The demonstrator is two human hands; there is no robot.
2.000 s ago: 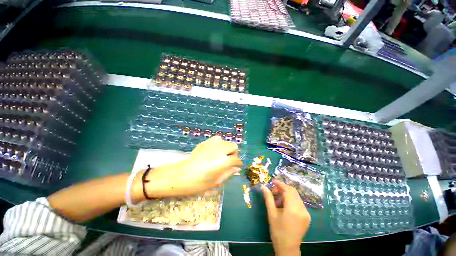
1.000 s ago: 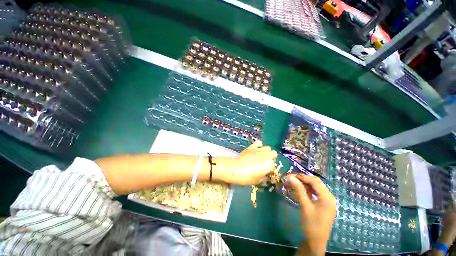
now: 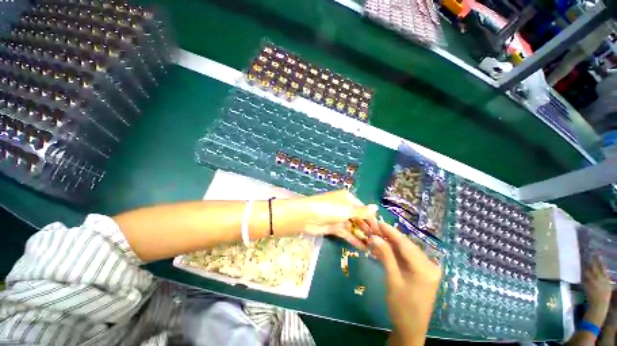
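Note:
My left hand (image 3: 338,215) reaches over the white parts box (image 3: 310,274) and holds small brass-coloured parts (image 3: 359,230) in its curled fingers. My right hand (image 3: 407,267) meets it from the right, fingertips together at the same parts; whether it grips one is hidden. Loose pale parts (image 3: 260,265) fill the box under my left forearm. A few brass-coloured pieces (image 3: 346,262) lie on the green bench just below my hands. The clear working tray (image 3: 250,135) beyond the box has a short row of brown bodies (image 3: 314,170).
A gold-topped component tray (image 3: 308,81) stands beyond the working tray. Tall stacked filled trays (image 3: 67,88) are at left. Shiny bags (image 3: 414,189), a right-hand tray (image 3: 490,250) and a pale carton (image 3: 558,243) are at right. Another person's hand (image 3: 597,290) is at the far right edge.
My hands have come together, and the brass-coloured heap on the bench has shrunk, with parts now in my left hand. The view has turned and shifted. Another person's hand has moved up at the right.

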